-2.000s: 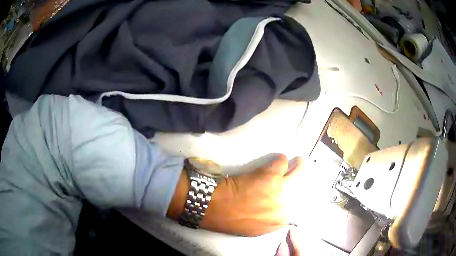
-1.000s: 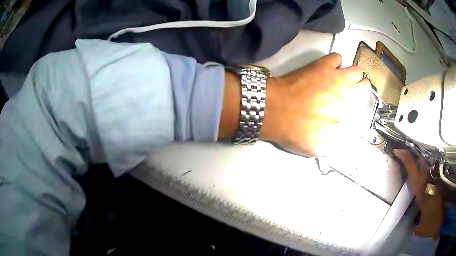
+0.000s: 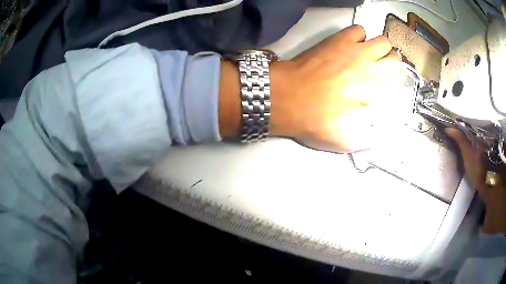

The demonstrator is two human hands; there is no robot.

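My left hand (image 3: 327,91), with a metal watch, lies on the white machine bed (image 3: 299,194). Its fingertips are beside the metal foot (image 3: 426,97) of the sewing machine (image 3: 471,72). Glare washes out the fingers, and I cannot tell if they hold something pale. My right hand (image 3: 478,166), with a ring, is at the right below the machine head, partly hidden and dim; its fingers point up toward the foot area. A thin thread (image 3: 362,165) lies on the bed just below my left hand.
Dark grey cloth (image 3: 166,19) with a white cord or piping (image 3: 172,21) lies at the upper left, beyond my left arm. A brown slotted plate (image 3: 413,44) is behind the foot. The bed's front edge has ruler marks (image 3: 266,237). A metal slide cover (image 3: 430,169) is at the right.
My left hand has moved right and away from me, up to the machine foot. My right hand has moved from the bottom edge to below the machine head. The view has shifted.
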